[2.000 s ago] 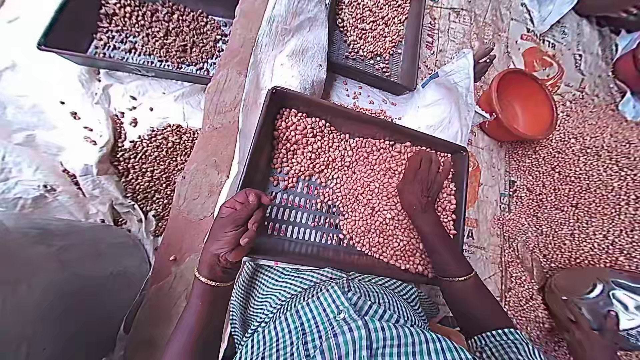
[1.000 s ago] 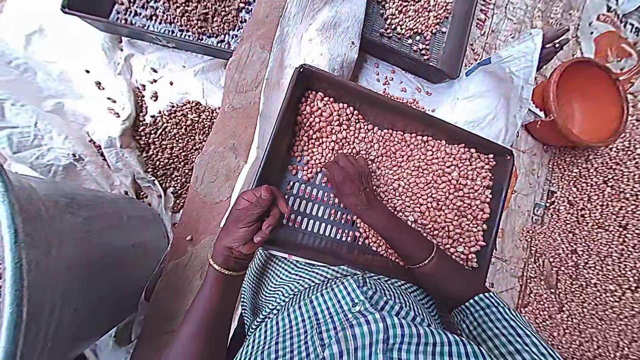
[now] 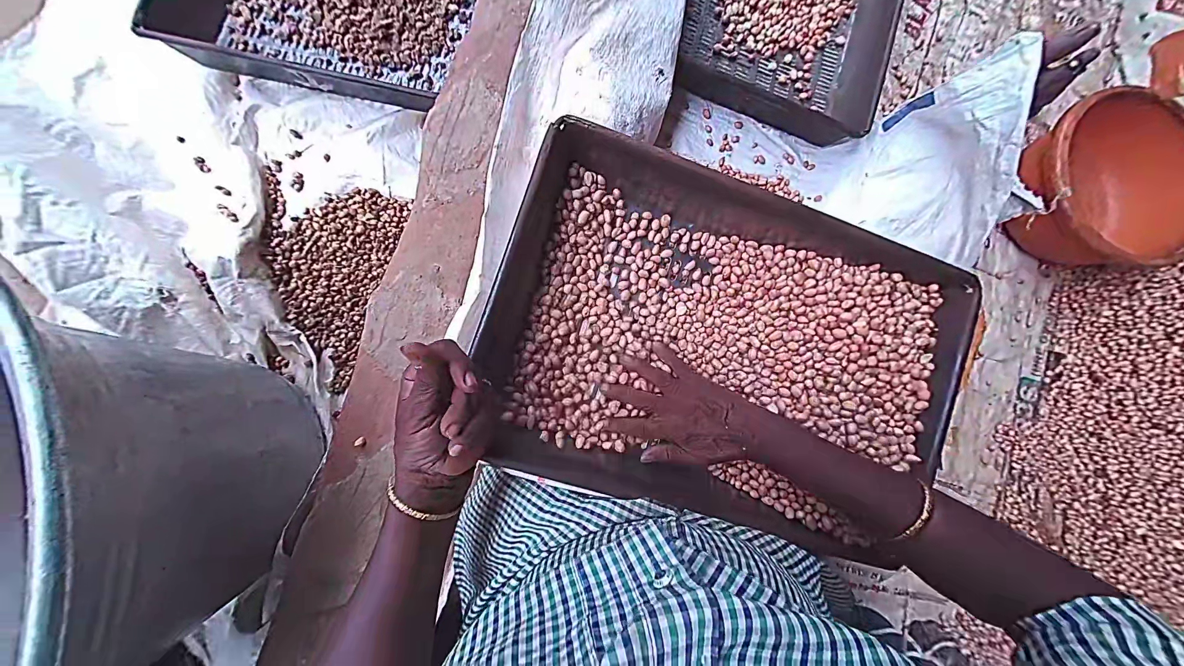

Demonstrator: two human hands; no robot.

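Note:
A dark rectangular tray with a slotted bottom (image 3: 740, 199) lies tilted in front of me, its near edge against my checked shirt. Pinkish shelled nuts, which look like peanuts (image 3: 814, 324), cover most of its floor. My right hand (image 3: 689, 407) rests palm down on the nuts near the tray's near side, fingers spread and pointing left, not closed on anything. Beside the tray's left wall is my left hand (image 3: 439, 416), its fingers curled; whether something small is held in them cannot be told.
A large metal vessel (image 3: 176, 462) stands at the left. Darker nuts (image 3: 338, 268) are heaped on white sheeting. Two more trays, one upper left (image 3: 277, 76) and one at the top (image 3: 768, 97), hold nuts. An orange-brown pot (image 3: 1091, 185), another person's hand (image 3: 1064, 65) and spread nuts (image 3: 1110, 435) are at the right.
My right hand has moved left across the tray from its right part. Nuts now cover the slotted lower left floor that was bare before. My left hand stays by the left wall.

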